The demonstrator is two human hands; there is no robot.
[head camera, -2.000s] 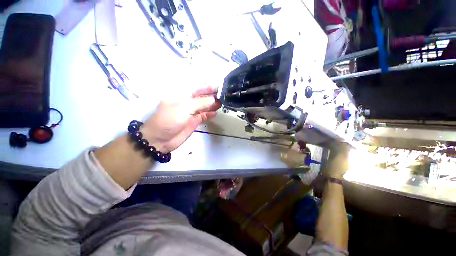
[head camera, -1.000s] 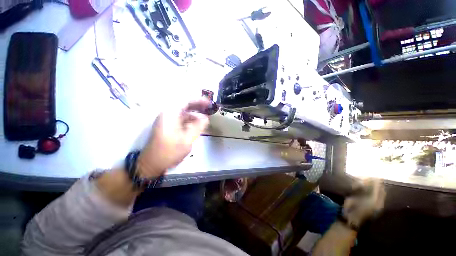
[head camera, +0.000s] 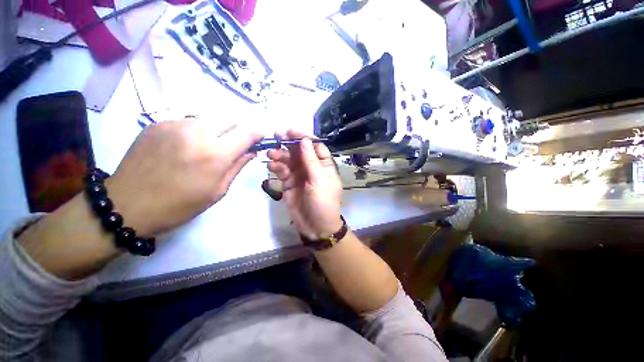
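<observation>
The white sewing machine head (head camera: 448,117) lies tilted, with its dark open end (head camera: 356,106) facing me. My left hand (head camera: 173,170), with a black bead bracelet, grips the dark handle of a small screwdriver (head camera: 268,144) in its fingertips. The screwdriver's thin shaft points right to the lower edge of the open end. My right hand (head camera: 311,187), with a watch, is palm up just left of that end, its fingertips closed around the shaft. Whether the tip touches the machine cannot be told.
A loose oval cover (head camera: 220,51) lies on the table behind my hands. A phone (head camera: 55,152) is at left, near magenta strips (head camera: 99,32) and a black-handled tool (head camera: 25,71). A small dark oval thing (head camera: 272,189) is beside my right hand. A blue bag (head camera: 494,276) is below right.
My right hand has come from the lower right to the machine's open end. My left hand has moved left and turned. The small screwdriver now shows clearly between both hands.
</observation>
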